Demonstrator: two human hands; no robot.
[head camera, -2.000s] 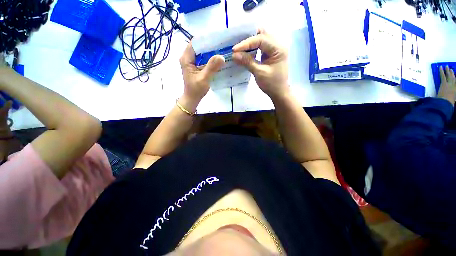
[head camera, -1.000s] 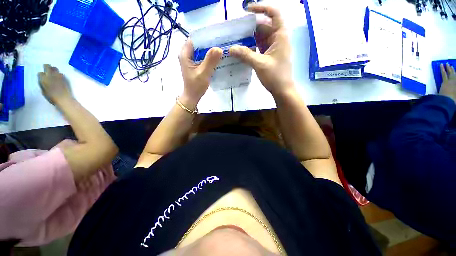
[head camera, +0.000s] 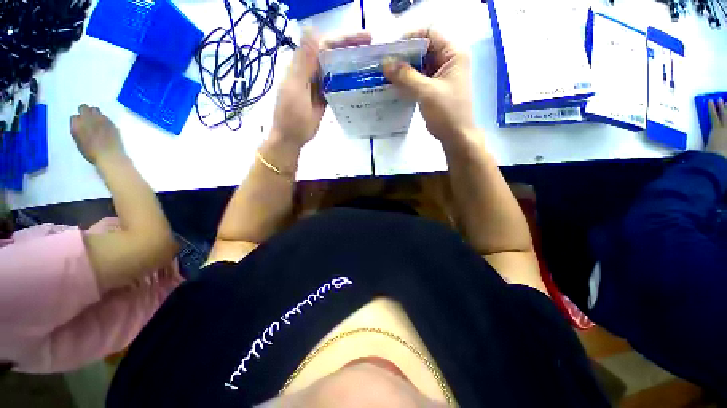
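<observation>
A white retail box (head camera: 371, 111) with a blue strip across its near end is held up over the table, top centre. My right hand (head camera: 442, 84) holds its right side, with the thumb on the blue strip. My left hand (head camera: 301, 96) is at the box's left edge, fingers behind it and slightly blurred. A white flap shows above the blue strip. The box's far side and the fingertips behind it are hidden.
Tangled black cables (head camera: 239, 68) and blue pieces (head camera: 159, 94) lie left. White-and-blue boxes (head camera: 546, 56) overlap at right. A black cable pile (head camera: 36, 44) is far left. A person's arm (head camera: 119, 171) rests at left; another person's hand (head camera: 717, 123) is at right.
My left hand has shifted up and left, its thumb off the blue strip. My right fingers have closed in behind the box. The flap stands less tall. The left person's arm moved onto the table.
</observation>
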